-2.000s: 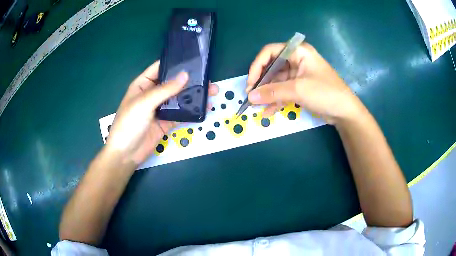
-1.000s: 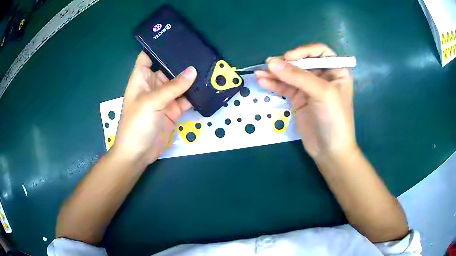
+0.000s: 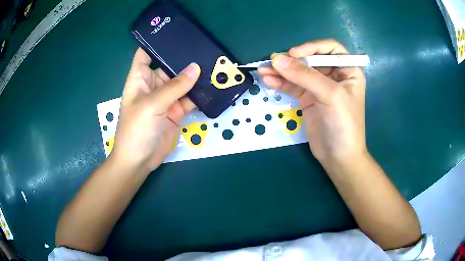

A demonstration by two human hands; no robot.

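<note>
My left hand holds a black phone, back side up and tilted, thumb on its back. A yellow camera sticker with three holes lies over the phone's camera end. My right hand holds the tweezers like a pen, and their tip touches or nearly touches the sticker's upper right edge. The white sticker sheet lies on the table under both hands, with holes and a few yellow pieces. Whether the sticker lies fully flat cannot be told.
A stack of sticker sheets stands at the top right edge. A curved speckled strip runs along the upper left, with dark objects beyond it. A small white and yellow strip shows at the lower left edge.
Two seconds ago the tweezers were at the sheet and the phone was upright without a sticker. The phone then tilted and now bears the sticker. Since one second ago, hands moved only slightly.
</note>
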